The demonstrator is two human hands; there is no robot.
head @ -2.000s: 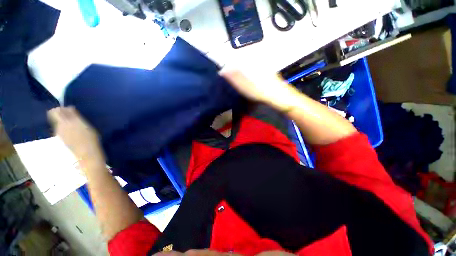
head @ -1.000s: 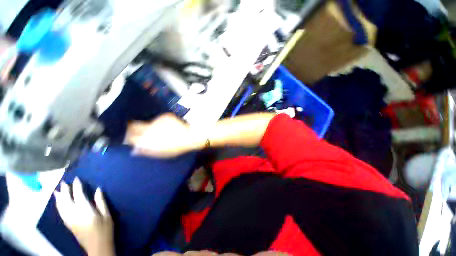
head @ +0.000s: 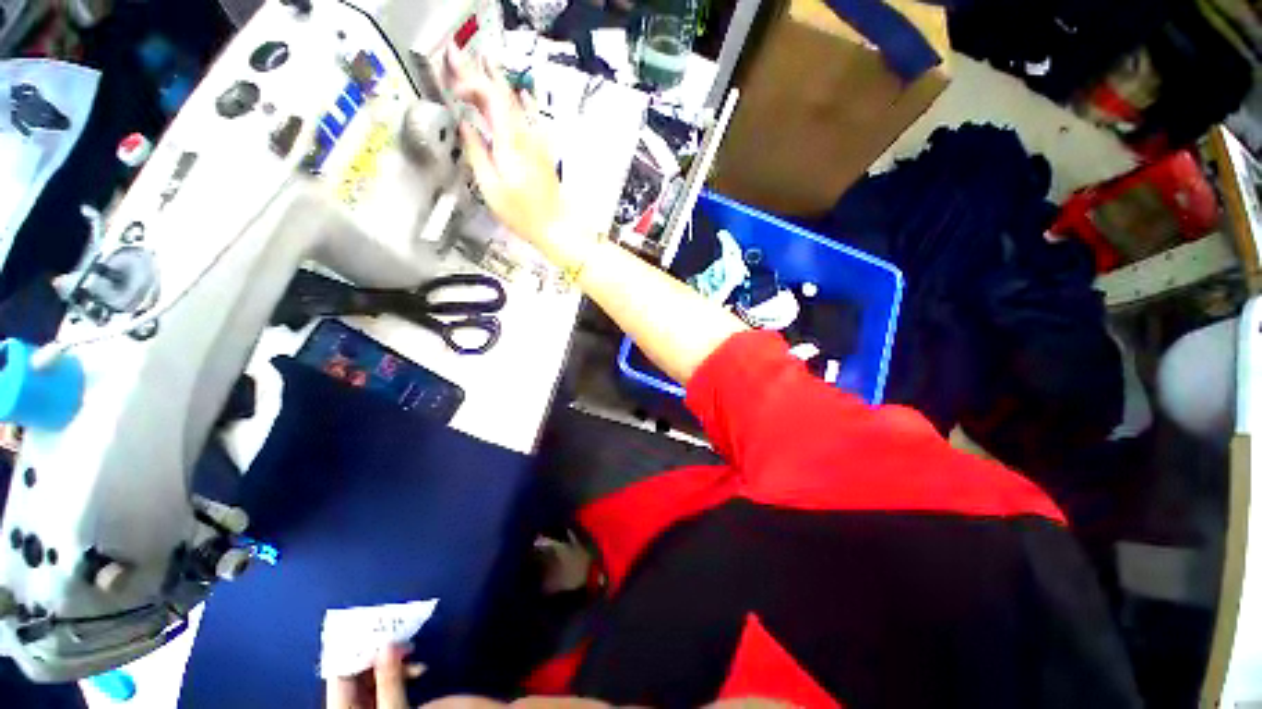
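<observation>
The white sewing machine (head: 208, 277) stands on the table at the left. A navy cloth panel (head: 374, 513) lies on the table below it, its right part hanging over the front edge. My left hand (head: 371, 686) is at the bottom edge, partly cut off, with its fingertips on a small white label (head: 374, 634) on the cloth. My right hand (head: 509, 159) is spread at the right end of the machine, near its round knob, holding nothing that I can see. The needle area is hidden by the machine head.
Black scissors (head: 429, 308) and a smartphone (head: 377, 371) lie under the machine arm. A blue crate (head: 886, 319) with dark cloth and white tags stands beside the table. A brown cardboard box (head: 817, 104), dark cloth (head: 969, 277) and a red container (head: 1156, 215) are further right.
My right hand has moved from the cloth up to the machine's right end. My left hand has moved down and right, onto a white label. The view has turned and the cloth lies flatter.
</observation>
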